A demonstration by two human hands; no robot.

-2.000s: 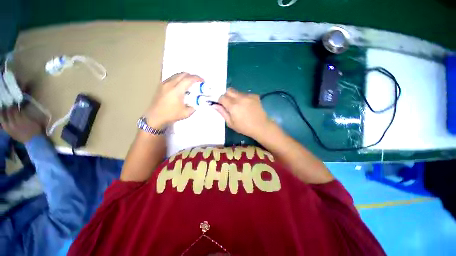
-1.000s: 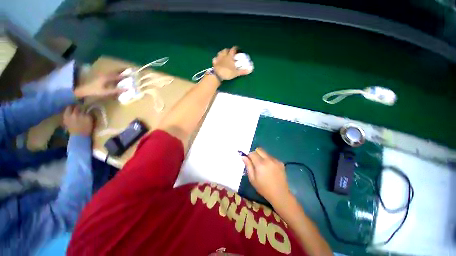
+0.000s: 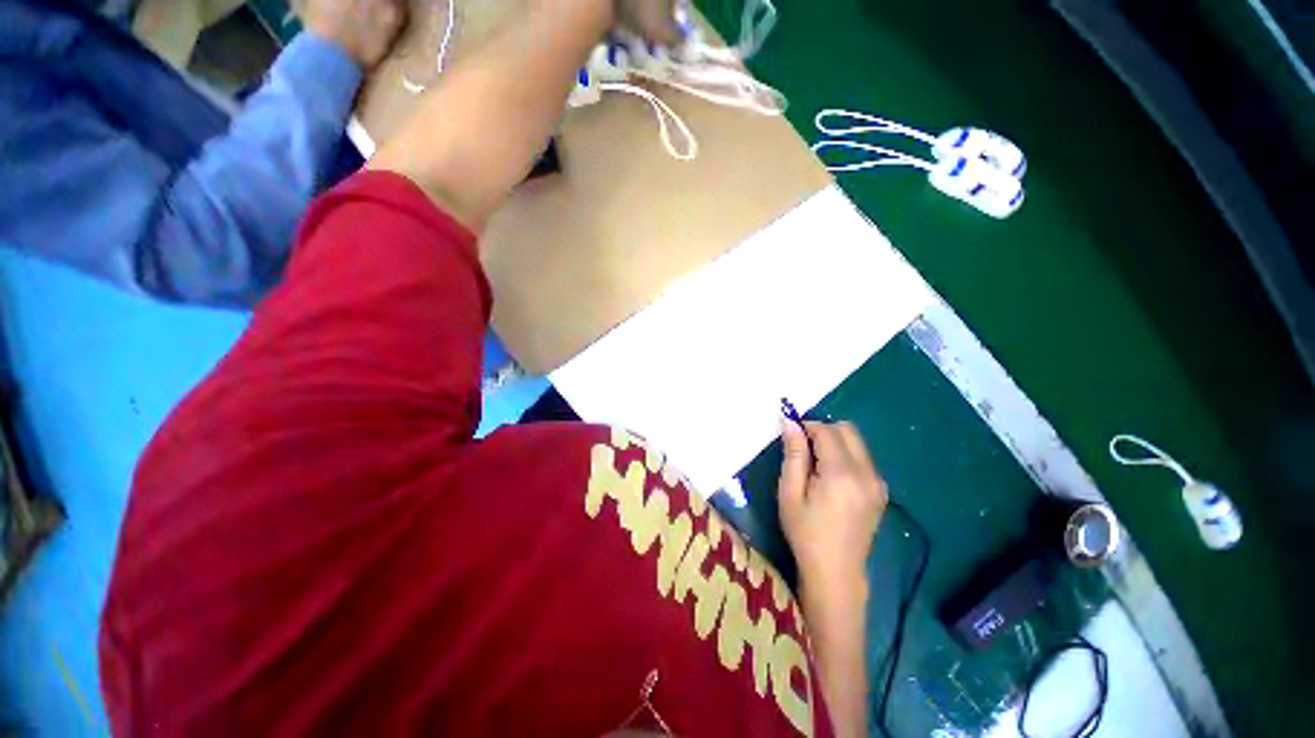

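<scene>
My left hand (image 3: 649, 19) is blurred at the top edge, reaching over several white-and-blue units (image 3: 623, 61) with cord loops on the brown board; its fingers are unclear, so I cannot tell whether it grips one. My right hand (image 3: 832, 487) holds the tip end of a thin black cable (image 3: 789, 412) above the edge of the white sheet (image 3: 750, 340). Two white-and-blue units (image 3: 981, 170) lie side by side on the green conveyor belt. Another single unit (image 3: 1213, 515) lies on the belt at the right.
A black box (image 3: 999, 603) and a silver-rimmed round part (image 3: 1092, 534) stand at the lower right, near a coiled cable (image 3: 1067, 685). The metal belt edge (image 3: 995, 401) runs diagonally. A neighbour's denim-blue sleeve (image 3: 260, 166) and hand (image 3: 353, 22) are at the upper left beside the brown board (image 3: 707, 195).
My left hand has moved from the belt to the units on the brown board. A pair of units now lies on the belt. The view has turned left; my right hand still holds the cable.
</scene>
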